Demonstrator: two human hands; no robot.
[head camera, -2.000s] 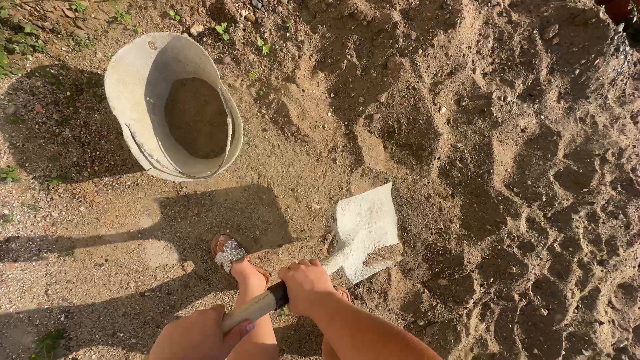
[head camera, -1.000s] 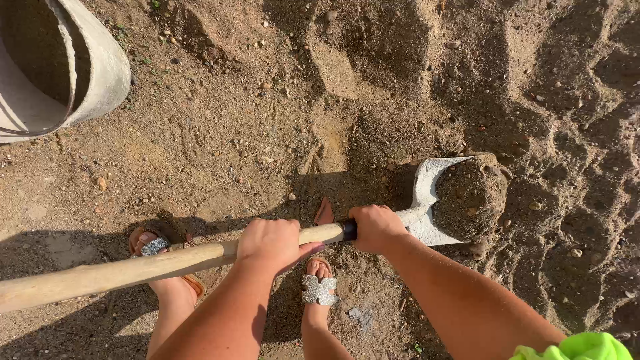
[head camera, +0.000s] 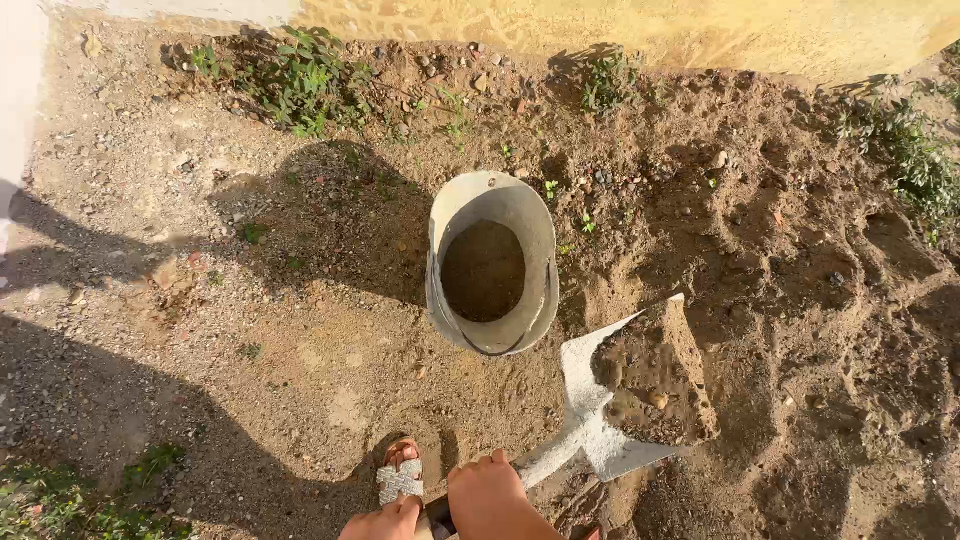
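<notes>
My right hand (head camera: 491, 491) grips the shovel's shaft near its white metal socket, at the bottom centre. Beside it, lower left, my left hand (head camera: 384, 520) is closed on the wooden part of the handle, partly cut off by the frame edge. The white shovel blade (head camera: 589, 375) carries a heap of damp sandy soil (head camera: 645, 375) and is right of and below the bucket. A grey bucket (head camera: 541, 232) stands upright at the centre with dark soil (head camera: 484, 270) inside it. Its handle hangs at the near rim.
A yellow wall (head camera: 637, 34) runs along the top. Green weeds (head camera: 307, 79) grow near its base, with more at the right edge and lower left. Lumpy loose soil (head camera: 810, 360) covers the right side. My sandalled foot (head camera: 400, 472) is just above my left hand.
One second ago the blade was at the right, loaded; now the loaded blade is close to the bucket. Two seconds ago it held little soil. The view has shifted widely.
</notes>
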